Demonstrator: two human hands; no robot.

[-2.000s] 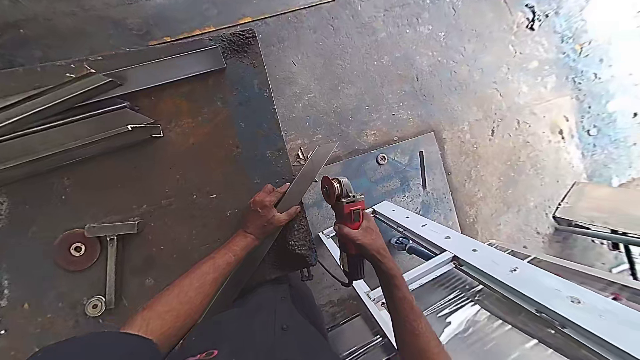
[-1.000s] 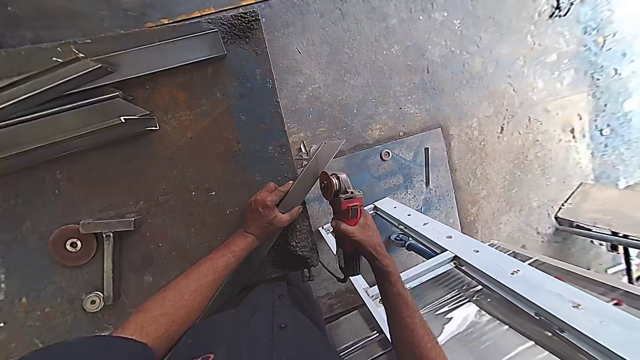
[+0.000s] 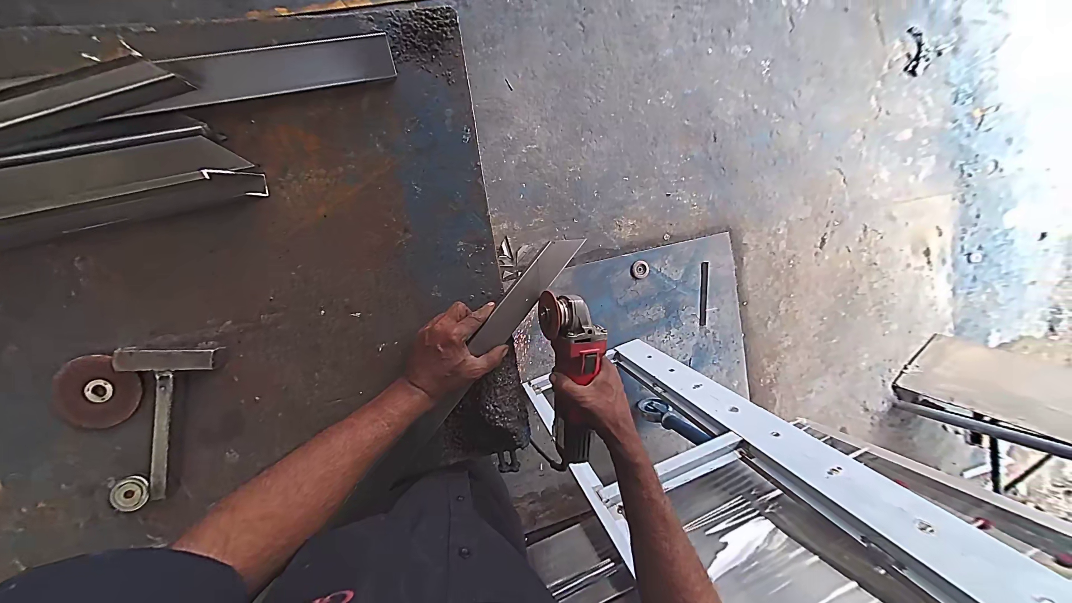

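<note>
My left hand [image 3: 452,347] grips a long flat metal profile [image 3: 529,289] that sticks out past the corner of a rusty steel table; its far end is cut at a slant. My right hand [image 3: 596,398] is closed around the red and black body of an angle grinder [image 3: 578,356]. The grinder's disc [image 3: 550,314] is close to the right edge of the profile; whether they touch, I cannot tell. Below my right hand, a cable loops from the grinder. The lower part of the profile is hidden by my left hand and arm.
More metal profiles [image 3: 276,71] lie at the table's upper left. A loose grinding disc [image 3: 126,391] and a T-shaped metal piece [image 3: 162,427] lie at left on the steel table [image 3: 335,251]. A white metal frame [image 3: 779,435] stands at right, beside a blue-handled tool [image 3: 687,427]. A metal plate [image 3: 670,310] lies beyond.
</note>
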